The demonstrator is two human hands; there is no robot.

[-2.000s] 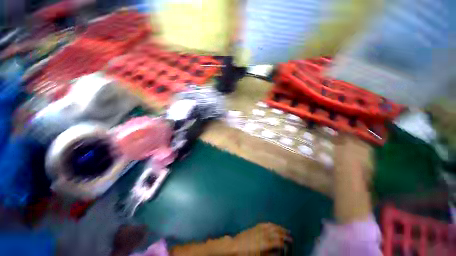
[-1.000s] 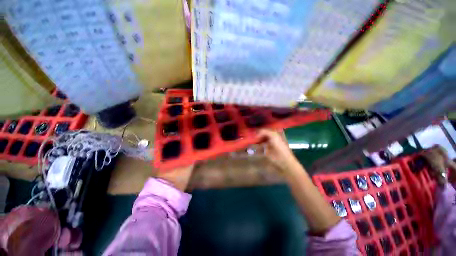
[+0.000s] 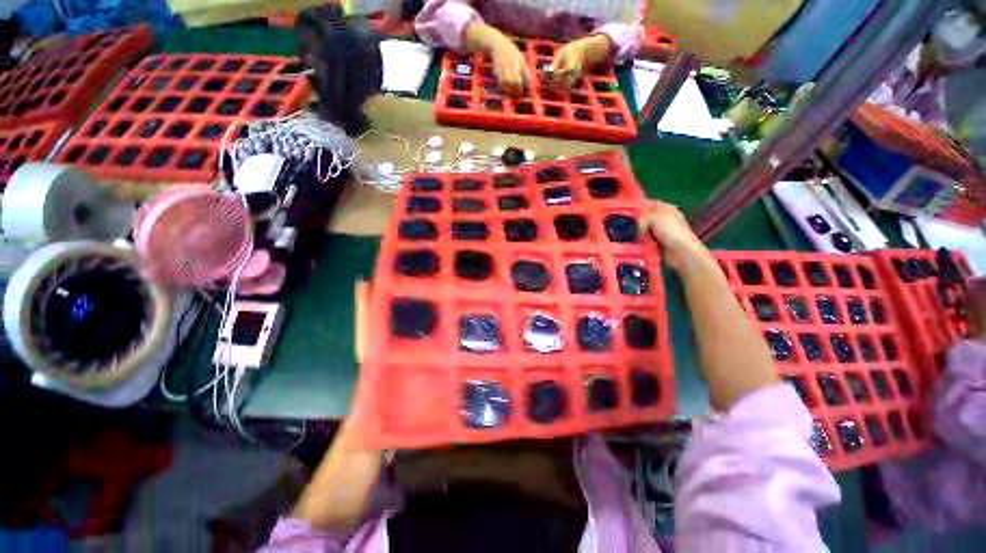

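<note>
A red tray (image 3: 445, 354) with a grid of square pockets is held up in front of me. Dark watch bodies (image 3: 485, 403) sit in its pockets, some glossy with reflections. The pocket at the near left corner is empty. My left hand (image 3: 348, 459) holds the tray's left near side; its fingers are mostly hidden by the tray. My right hand (image 3: 673, 232) grips the right edge near the far corner. White charging pucks (image 3: 435, 158) and one dark round piece (image 3: 514, 157) show beyond the tray.
Left are a pink fan (image 3: 192, 234), a white fan (image 3: 87, 313), a small white device (image 3: 251, 332) and bundled cables (image 3: 290, 146). More red trays lie far left (image 3: 195, 108) and right (image 3: 827, 346). Opposite, a coworker's hands (image 3: 508, 67) touch another tray (image 3: 535, 121). A metal post (image 3: 800, 130) slants at right.
The held tray has come nearer and lower, turned so its full pocket grid faces me. The view has shifted, bringing the fans and the coworker opposite into sight.
</note>
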